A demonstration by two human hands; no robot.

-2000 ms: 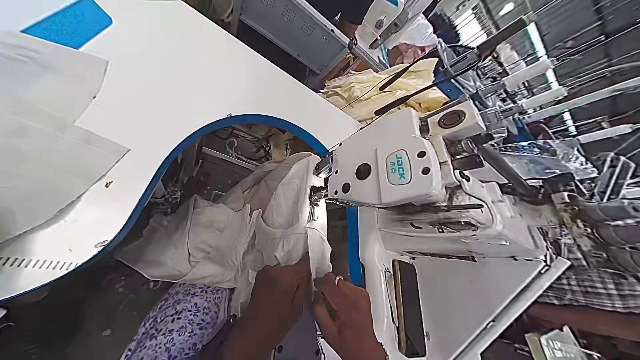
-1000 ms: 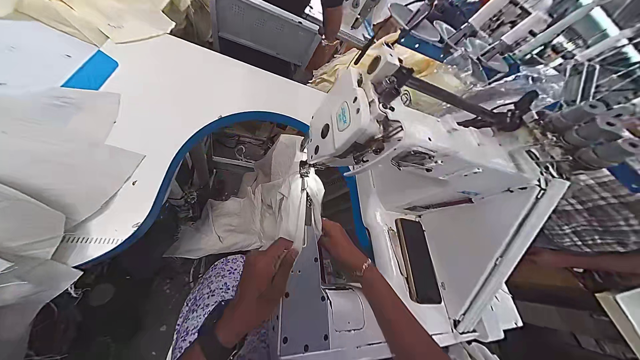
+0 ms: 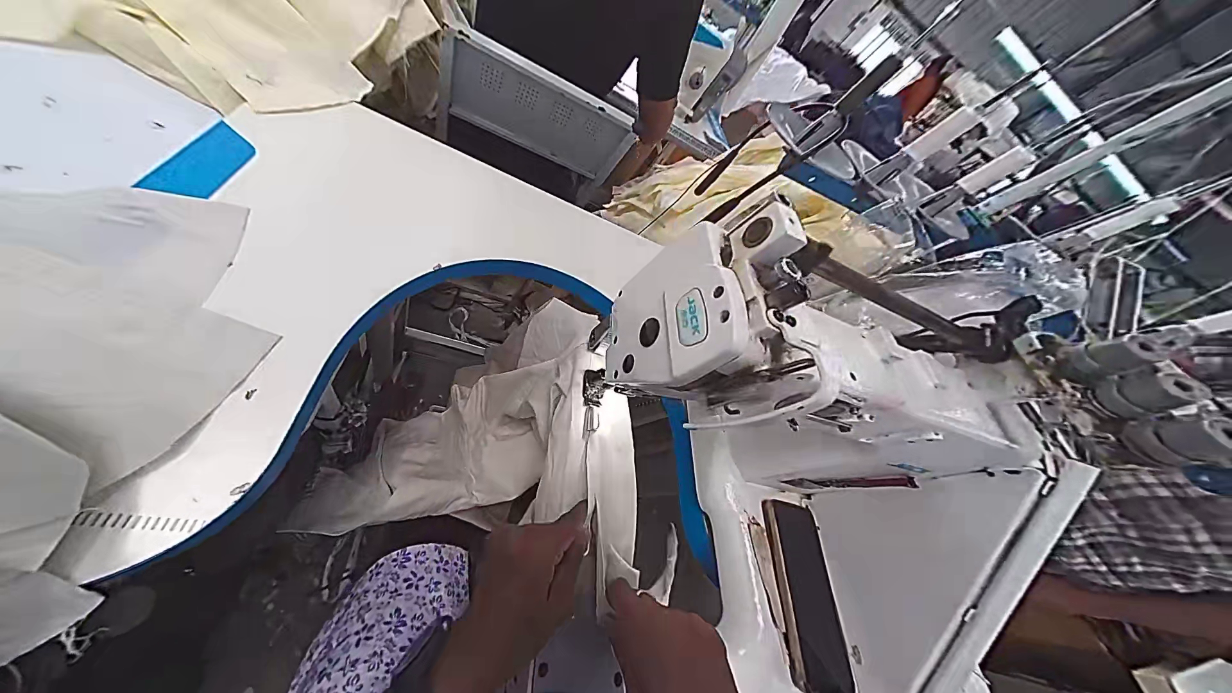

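A Jack industrial sewing machine [image 3: 674,318] stands at the centre, its lit needle area over a cream fabric piece [image 3: 481,443]. The cloth runs from under the presser foot toward me and hangs off to the left in folds. My left hand [image 3: 529,577] grips the cloth's near part, left of the seam line. Between the thumb and fingers of my right hand [image 3: 659,626] is the edge of a narrow fabric strip [image 3: 614,481] just to the right. Both hands are below the needle, close together; their lower parts are cut off by the frame.
A white table [image 3: 404,183] with a blue-edged cutout curves around the machine. Cream fabric panels [image 3: 106,327] lie at its left, yellowish cloth [image 3: 260,48] at the back. Another person's arm [image 3: 656,96] is beyond a grey metal box [image 3: 529,101]. A plaid garment [image 3: 1145,529] shows at right.
My hands were farther apart one second ago; now they are closer together on the cloth. The view has shifted. The cloth is under the needle in all frames.
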